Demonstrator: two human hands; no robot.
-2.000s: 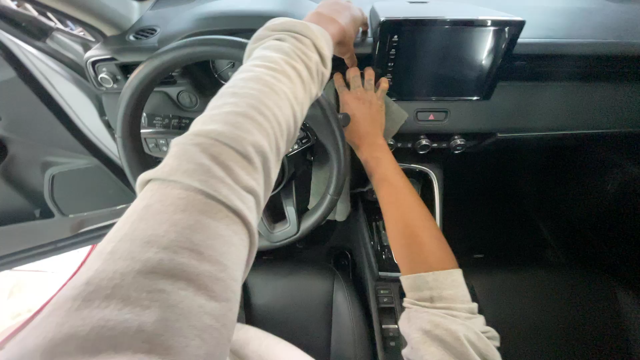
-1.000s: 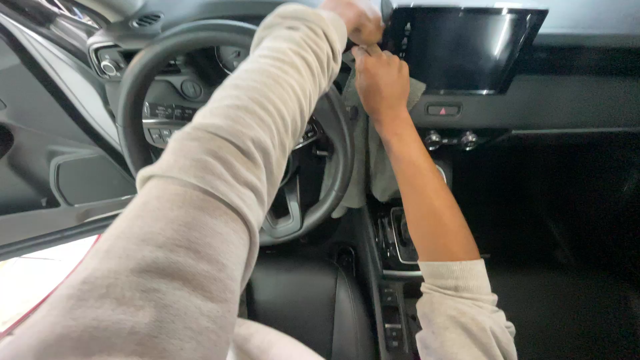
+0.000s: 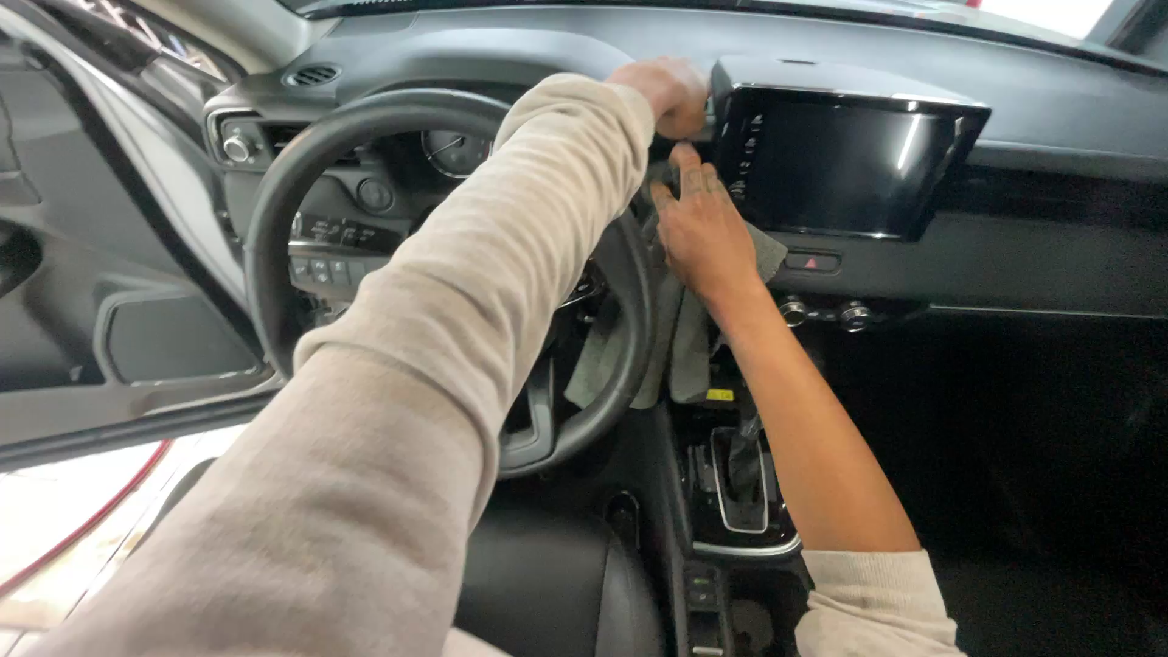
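Note:
Beside the left edge of the touchscreen [image 3: 839,164], my left hand [image 3: 673,96] reaches over the dashboard with curled fingers. It is blurred, and whether anything is in it cannot be told. Just below, my right hand [image 3: 707,228] rests back up against the dashboard's centre, its fingers partly spread and their tips near the left hand. A grey cloth [image 3: 691,356] hangs under and behind the right hand, down to above the gear selector, and one corner sticks out beside the hazard button [image 3: 811,262]. The palm and its hold on the cloth are hidden.
The steering wheel [image 3: 265,237] stands under my left forearm. Climate knobs [image 3: 854,316] and the gear selector [image 3: 744,474] flank my right forearm. At left is an open car door [image 3: 173,338]; below the wheel is a black seat [image 3: 538,584].
My right hand's fingers, bunched together a second ago, are now more spread. My left hand stays by the touchscreen's edge. The view has tilted up somewhat.

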